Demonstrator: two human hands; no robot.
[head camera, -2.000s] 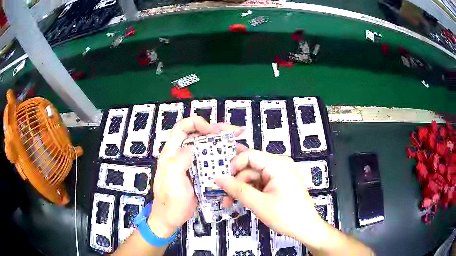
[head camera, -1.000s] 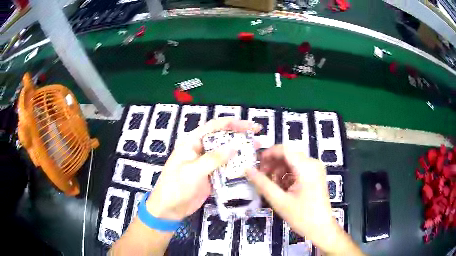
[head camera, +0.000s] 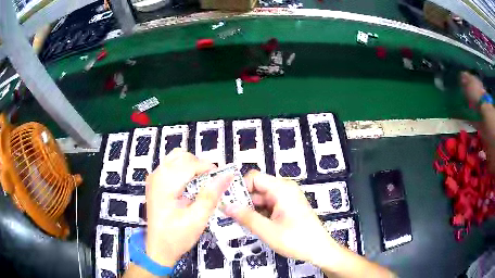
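My left hand (head camera: 182, 203), with a blue wristband, holds a white phone housing (head camera: 234, 241) and a pale keypad plate with dark dots (head camera: 237, 191) at its upper end. My left thumb lies on the plate. My right hand (head camera: 285, 214) grips the same piece from the right, with its thumb on the plate's lower edge. The fingers hide part of both pieces. Below them lies a black tray (head camera: 342, 163) holding rows of white housings (head camera: 327, 142).
Orange fan (head camera: 38, 174) at left, by a grey post (head camera: 49, 89). Black phone (head camera: 392, 209) right of the tray, red parts (head camera: 467, 182) piled at far right. Green belt (head camera: 325, 89) behind carries scattered red and pale pieces. Another person's hand (head camera: 471, 86) reaches in at upper right.
The keypad plate and housing are now tilted in my hands, and my left thumb presses further over the plate. Another person's arm has come in at the right. The camera view has shifted.
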